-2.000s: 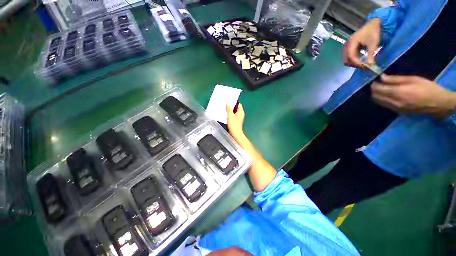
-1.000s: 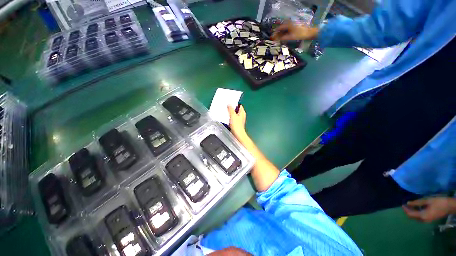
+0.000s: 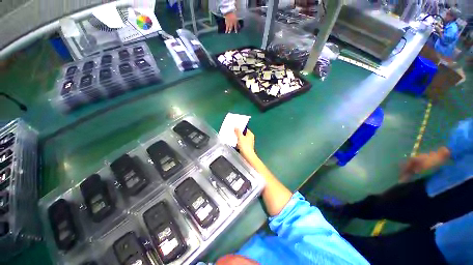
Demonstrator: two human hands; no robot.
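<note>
A clear blister tray [image 3: 205, 236] fills the lower left, with black phones [image 3: 230, 177] in two rows of pockets. Silver and white patches show on their lower halves. My right hand [image 3: 245, 142] is just past the tray's upper right corner. Its thumb lies on a white sheet [image 3: 231, 129], held between thumb and fingers. A small dark thing shows beside the fingertips; I cannot tell what it is. My left hand is not visible; a blurred skin-coloured patch at the bottom edge does not read as a hand.
A black bin [image 3: 264, 101] heaped with small pale pieces lies beyond my right hand. Long wrapped packs [image 3: 181, 53] and stacked filled trays [image 3: 107, 75] stand behind. More stacked trays [image 3: 23, 178] are at left. A person's blurred hand [image 3: 425, 163] is at right.
The view has tilted up, so the bench appears lower. The other person's hand has left the black bin, and that person has moved rightward. My right hand still holds the sheet.
</note>
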